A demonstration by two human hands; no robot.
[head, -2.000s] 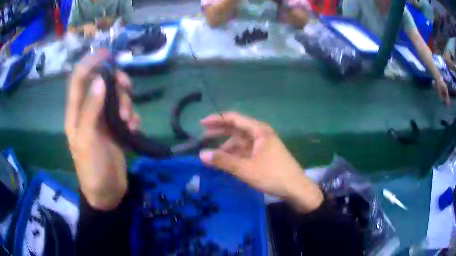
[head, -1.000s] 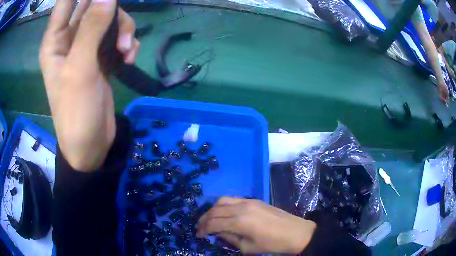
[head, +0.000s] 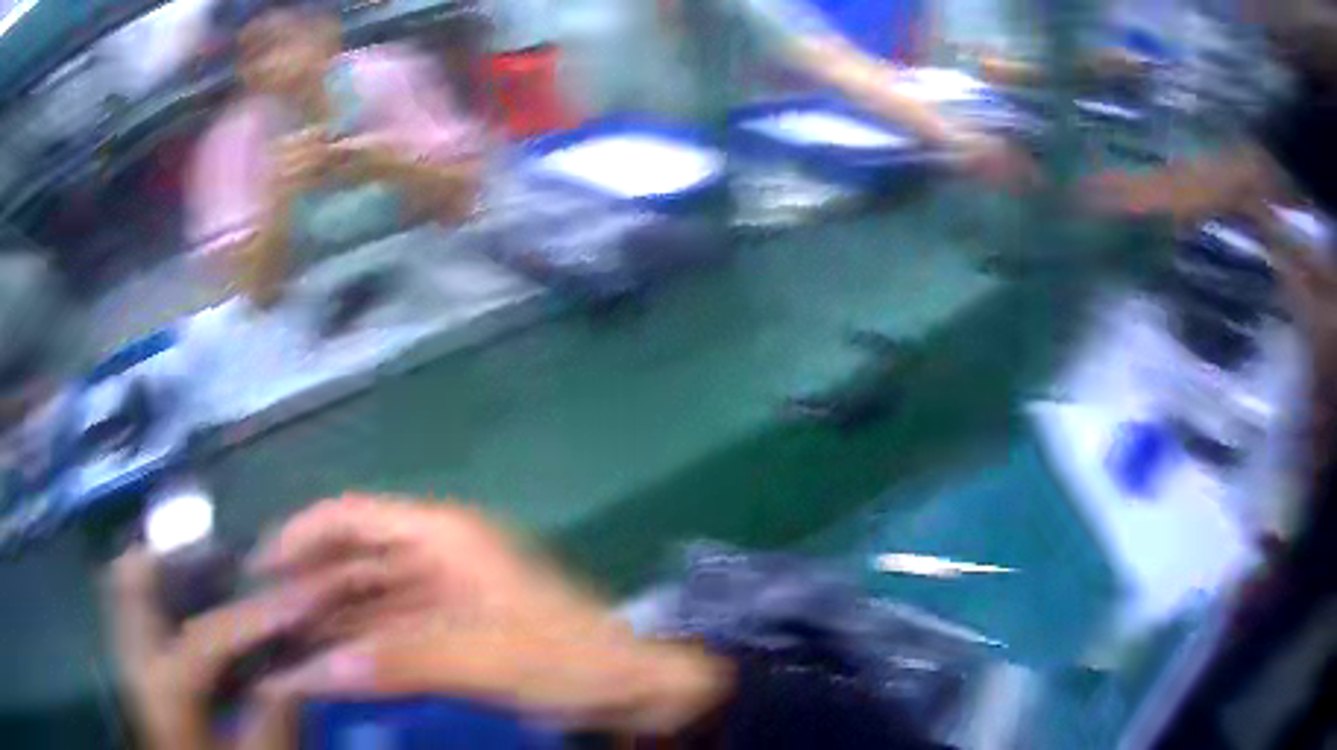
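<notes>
The picture is strongly blurred. My left hand, at the lower left and partly cut off by the bottom edge, holds a dark headband; a bright white spot shows at its upper end. My right hand reaches across from the right, its curled fingers against or just beside the headband. Whether it grips the band or a small part is hidden by the blur. Only a strip of the blue parts tray shows under my right hand.
A plastic bag lies right of my right forearm. Beyond it are a thin white pointed item and white paper with a blue block. Dark pieces lie on the green belt. People sit opposite.
The view has swung right and up. My right hand has left the parts in the tray and come up to my left hand, which still holds the headband.
</notes>
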